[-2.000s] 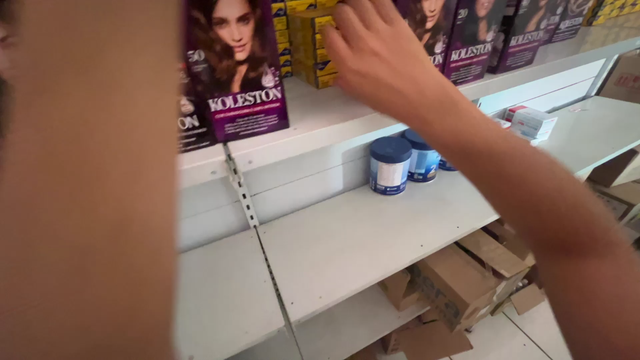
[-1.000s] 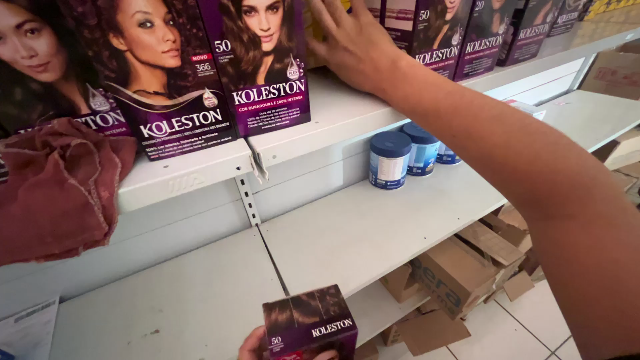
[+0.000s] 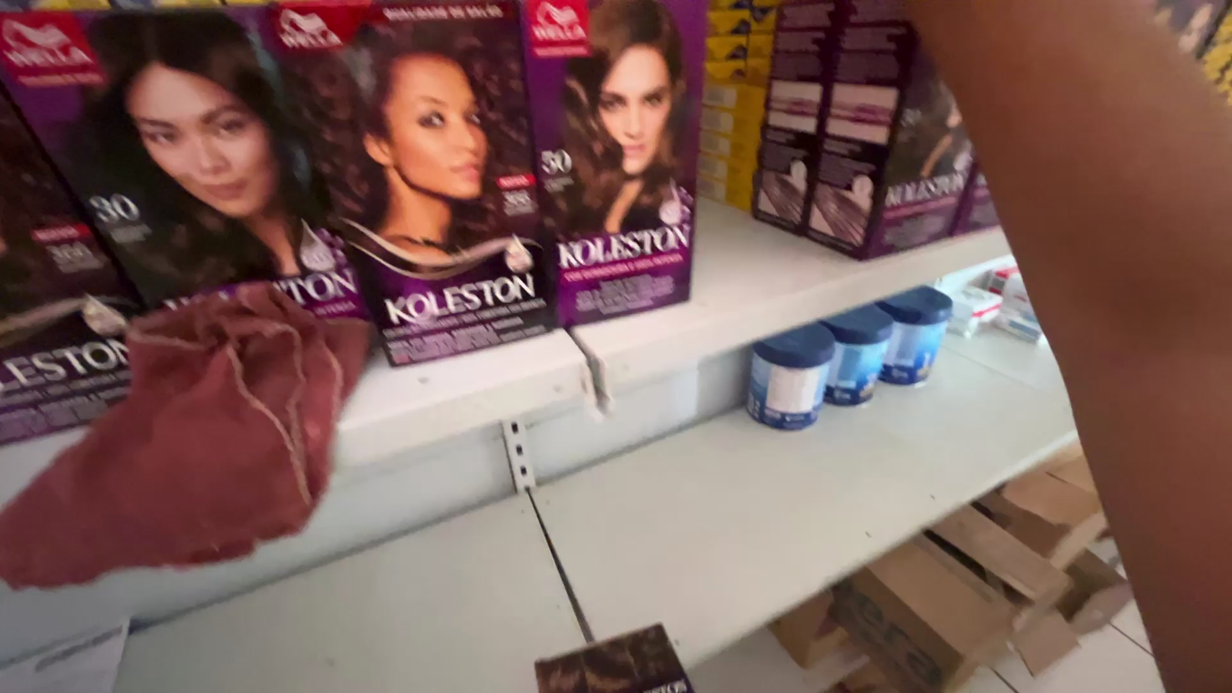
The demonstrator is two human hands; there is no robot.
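My right forearm rises along the right side, and the right hand lies beyond the top edge. Neither hand shows; at the bottom edge only the top of a Koleston hair dye box (image 3: pixel 616 664) is visible, and what holds it is out of the frame. Purple Koleston boxes stand upright on the upper shelf: one at the shelf joint (image 3: pixel 621 164), one beside it (image 3: pixel 448 183), and others to the left (image 3: pixel 192 154). Right of a gap, more dye boxes (image 3: pixel 866 144) stand with their sides showing, near my right forearm. A dark red cloth (image 3: pixel 231 423) hangs over the shelf's front edge.
Yellow boxes (image 3: pixel 729 115) are stacked behind the gap. Blue-lidded tubs (image 3: pixel 791 377) stand on the lower white shelf (image 3: pixel 731 500), with small white boxes (image 3: pixel 977 310) farther right. Opened cardboard boxes (image 3: pixel 924 606) lie below at the right. A paper sheet (image 3: pixel 67 664) lies at the lower left.
The view has swung left. My right hand, seen at the upper shelf in both earlier frames, has left the view. My left hand, at the low dye box one second ago, no longer shows.
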